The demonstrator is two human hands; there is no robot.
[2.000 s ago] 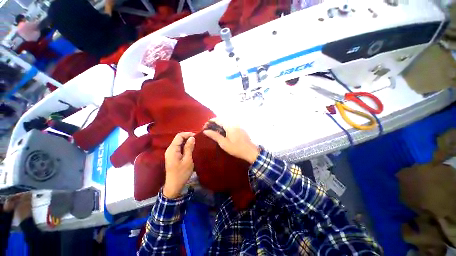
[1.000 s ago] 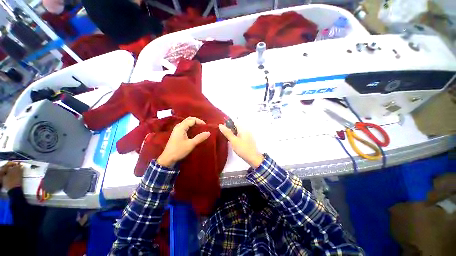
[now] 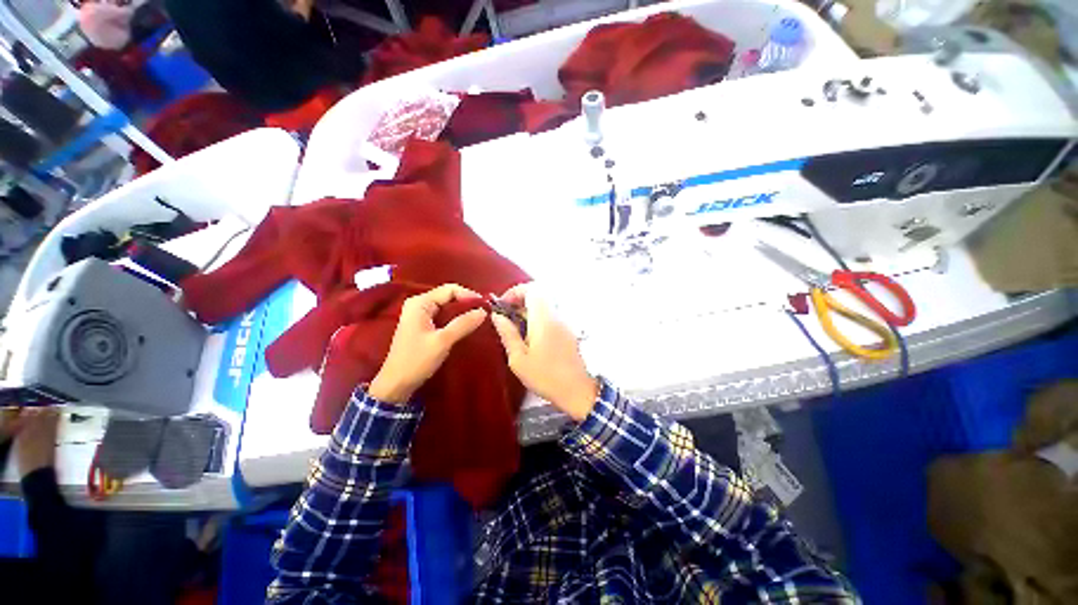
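A dark red garment point(image 3: 414, 225) lies spread on the white table and hangs over its front edge. A small white patch point(image 3: 374, 277) shows on it. My left hand point(image 3: 423, 340) pinches the garment's edge between thumb and fingertips. My right hand point(image 3: 546, 355) holds a small dark tool point(image 3: 508, 311), likely thread snips, with its tip at the pinched spot close to my left fingertips. Whether the tool's blades are open cannot be told. Scissors point(image 3: 854, 314) with one red and one yellow handle loop lie on the table to the right.
A white JACK sewing machine point(image 3: 757, 177) stands behind and right. Red garments point(image 3: 644, 57) and a pink-white bundle point(image 3: 411, 121) lie in the trough. A grey motor end point(image 3: 101, 337) is at left. A blue bin point(image 3: 440, 550) is below. Another person's hand point(image 3: 33, 431) shows at far left.
My right hand with the small dark tool has come in to my left fingertips, which have closed on the garment's edge. Earlier, the left thumb and finger were apart.
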